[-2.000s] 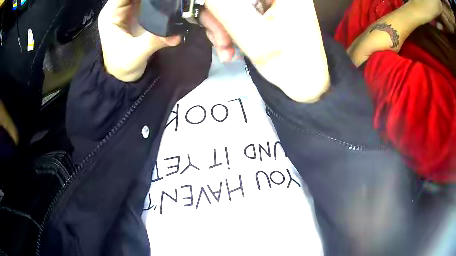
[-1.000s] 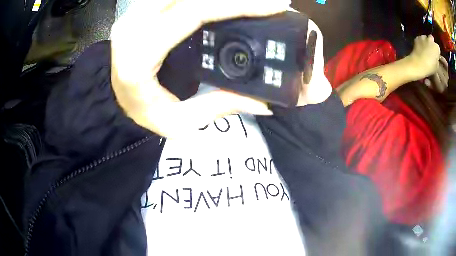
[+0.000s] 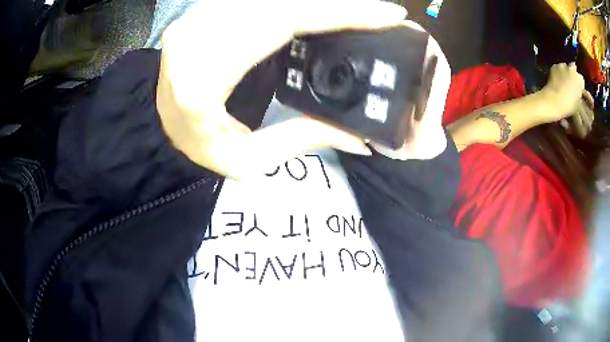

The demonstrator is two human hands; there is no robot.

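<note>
A black camera unit (image 3: 354,87) is held up in front of my chest, its front face towards me and tilted. Its round dark lens (image 3: 338,75) sits between pale square LEDs. My left hand (image 3: 207,87) grips it from the left side of the picture, fingers along its top and bottom edges. My right hand (image 3: 431,110) holds its right end, partly hidden behind it. The back of the unit is hidden.
A person in red sleeves (image 3: 522,214) sits close on the right, with a tattooed forearm (image 3: 501,127) reaching up. A yellow bench edge (image 3: 565,10) with thin cables shows at the top right.
Since two seconds ago the unit has come lower and turned its lens face towards me. In the last second it has shifted slightly right and down and tilted a little more.
</note>
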